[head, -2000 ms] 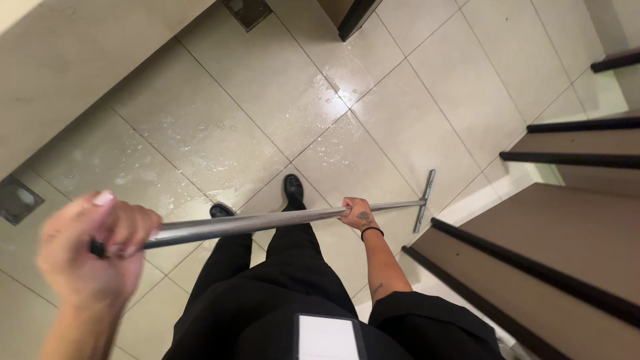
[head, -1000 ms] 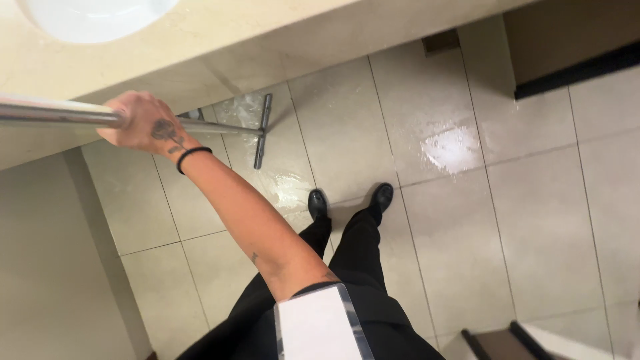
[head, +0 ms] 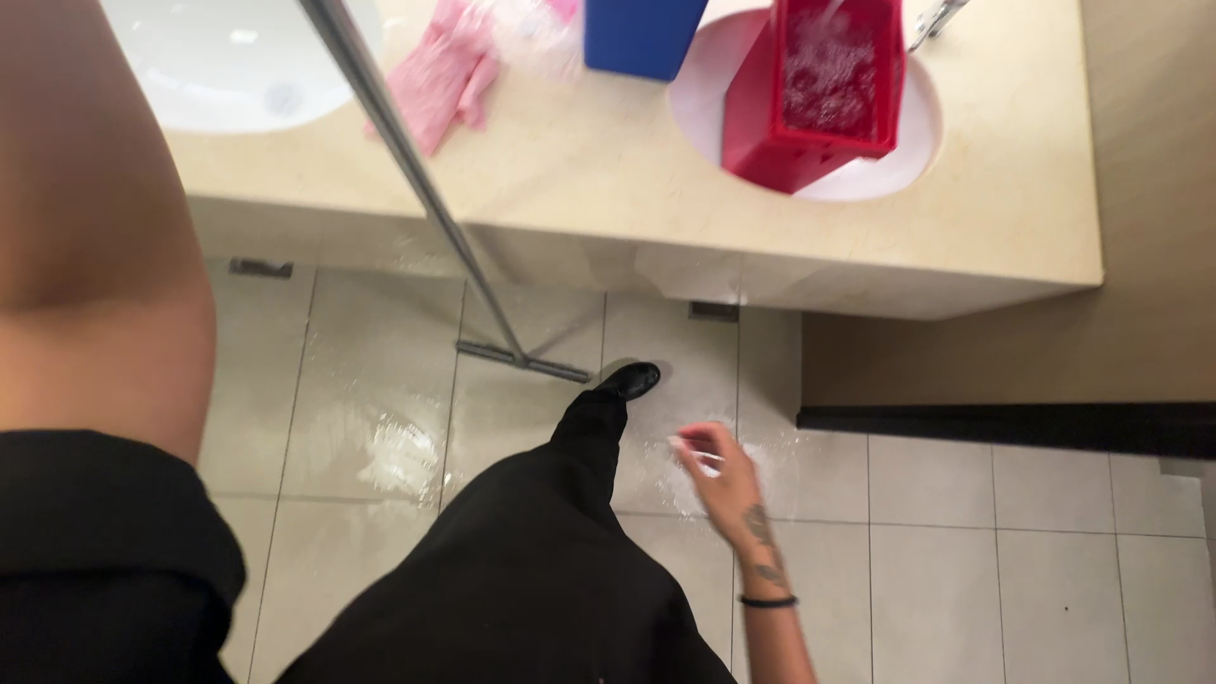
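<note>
My right hand (head: 727, 480), with a dark band at the wrist, hangs over the tiled floor, off the pole, its fingers loosely curled and apart with nothing clearly held. Of my left arm only the blurred forearm and upper arm show at the left edge; the hand is out of view. A floor squeegee (head: 521, 359) with a metal pole stands on the tiles between my shoe and the counter, its pole leaving the top edge. Wet patches (head: 404, 456) shine on the floor. Above, a red plastic bucket (head: 779, 123) holding bubbly water sits tilted in a sink.
The stone counter (head: 589, 190) runs across the top with a second white basin (head: 237, 66), pink rubber gloves (head: 437, 81) and a blue container (head: 638, 38). A metal faucet (head: 936, 24) is at the upper right. A dark-edged partition (head: 1007, 427) stands at the right.
My right hand has let go of the squeegee pole, which it gripped in both earlier frames. The view has swung strongly, bringing the counter and red bucket in.
</note>
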